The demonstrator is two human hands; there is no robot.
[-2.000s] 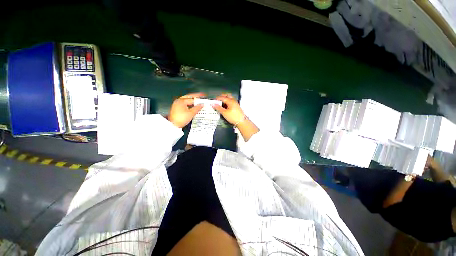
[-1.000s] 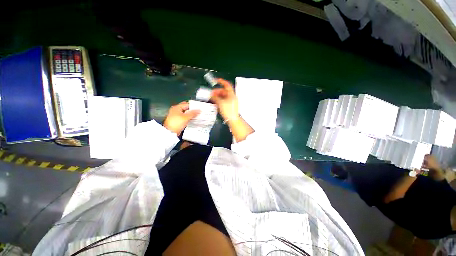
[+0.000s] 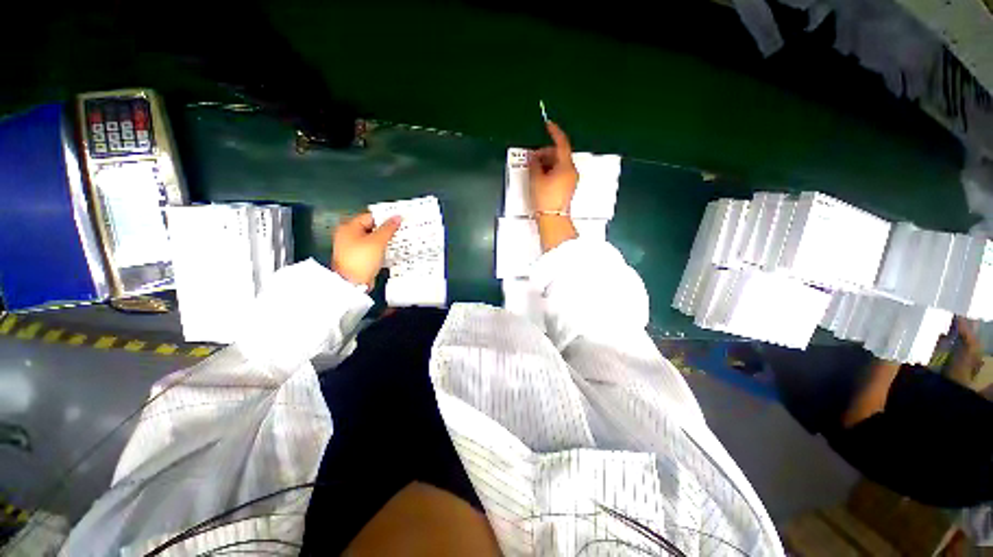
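My left hand (image 3: pixel 362 250) holds a label sheet (image 3: pixel 416 252) with rows of small print by its left edge, over the bench. My right hand (image 3: pixel 554 180) is over white boxes (image 3: pixel 597 187) laid in a column right of the sheet. A tiny pale piece (image 3: pixel 543 110) shows at its raised fingertip. Small dark print shows on the top box left of the fingers. The hand and sleeve hide part of the boxes.
A stack of white boxes (image 3: pixel 209 267) stands at left, beside a blue-platform scale (image 3: pixel 129 207). Rows of white boxes (image 3: pixel 764 310) stand at right. Another person's dark sleeve (image 3: pixel 926 435) is at lower right. White scraps (image 3: pixel 860 54) hang at upper right.
My right hand has moved from the label sheet to the boxes at its right. My left hand and the sheet have shifted slightly left. The boxes under my right hand now show separate edges.
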